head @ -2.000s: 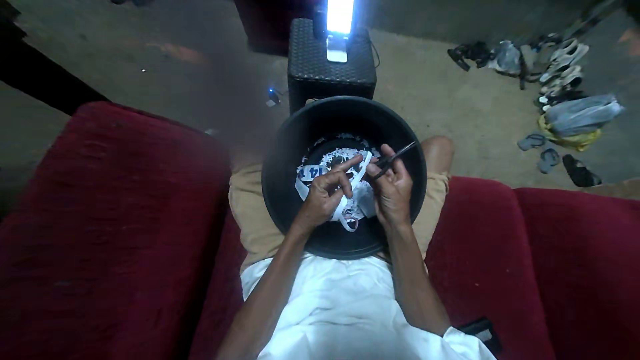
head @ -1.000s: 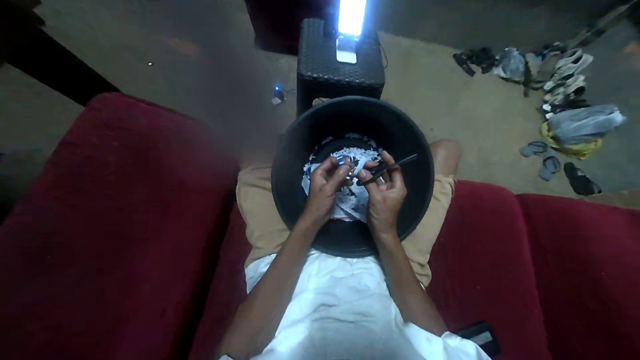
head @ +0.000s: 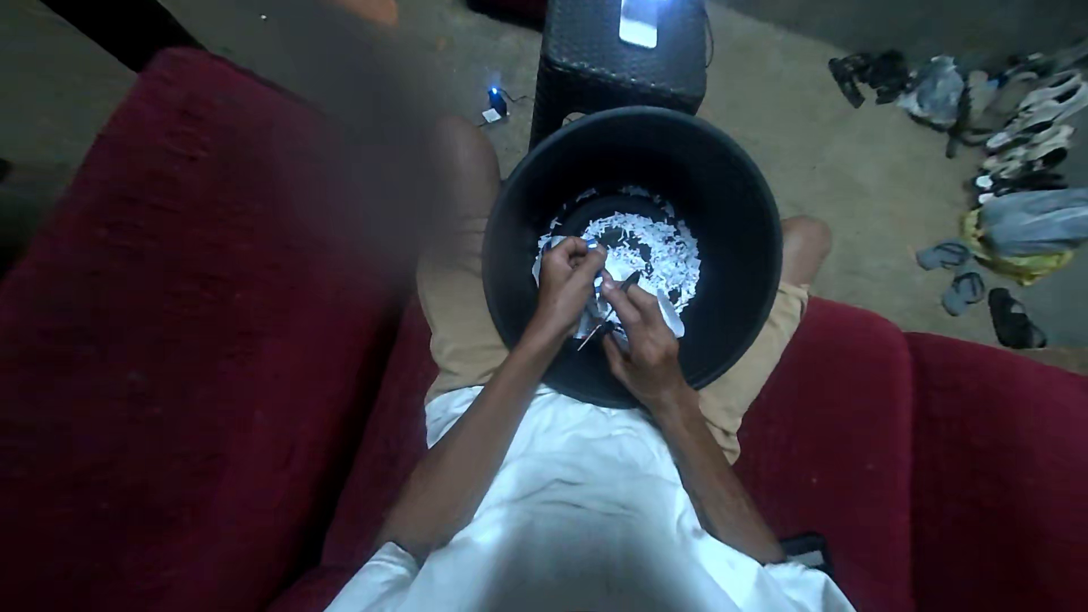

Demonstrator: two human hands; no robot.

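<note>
A round black plastic tub (head: pixel 739 229) rests between my thighs, with many small white scraps (head: pixel 671 255) scattered over its bottom. My left hand (head: pixel 568 276) is over the tub's left half, its fingers pinching a white piece of material (head: pixel 544 246) with some blue on it. Close beside it on the right, my right hand (head: pixel 642 336) holds a thin dark tool (head: pixel 631 280), whose type I cannot tell; a slim pointed end shows below the fingers. More white material (head: pixel 670 316) hangs by my right hand. The fingers partly hide both the tool and the piece.
A black woven-pattern stool (head: pixel 625 72) with a bright lamp (head: pixel 639 24) on top stands beyond the tub. Red sofa cushions (head: pixel 816 408) lie on both sides of me. Footwear (head: pixel 1033 119) and plastic bags (head: pixel 1033 223) are on the floor at right. A small device glows near the stool.
The dark tool in my right hand pointed up and right before; its thin end now points down and left. My right hand has turned, and both hands remain close together over the tub.
</note>
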